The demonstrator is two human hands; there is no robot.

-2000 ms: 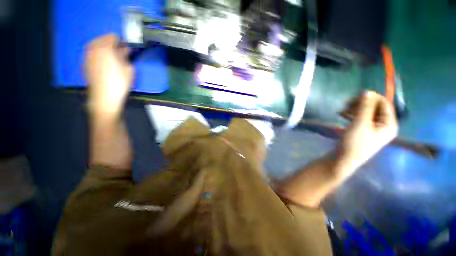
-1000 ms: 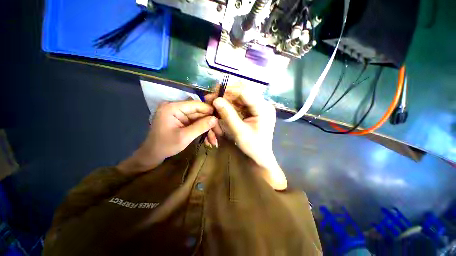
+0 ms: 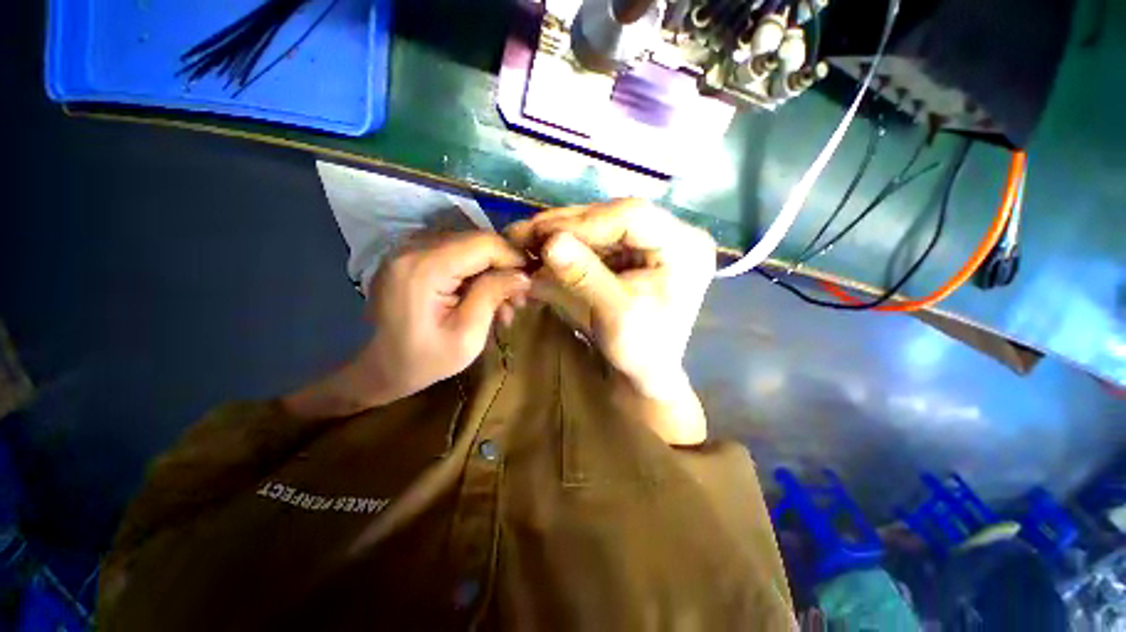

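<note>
My left hand [image 3: 432, 296] and my right hand [image 3: 617, 278] meet in front of the brown shirt, just off the bench edge. Their fingertips pinch together on short black wires [image 3: 533, 262], which show only as a small dark bit between the fingers. The rest of the wires is hidden by the fingers. More loose black wires [image 3: 253, 47] lie in the blue tray [image 3: 222, 111] at the upper left.
The silvery machine head [image 3: 753, 49] stands over a purple-white base plate [image 3: 605, 130] beyond my hands. A white strip [image 3: 809, 185] hangs over the bench edge. A black box [image 3: 963, 74], dark cables and an orange hose [image 3: 975, 272] are at right. Blue stools [image 3: 827, 512] stand lower right.
Both hands were apart, the left at the tray, then came together holding black wires. Since then the wire ends above the fingers have gone out of sight; bench and tray sit slightly higher in view.
</note>
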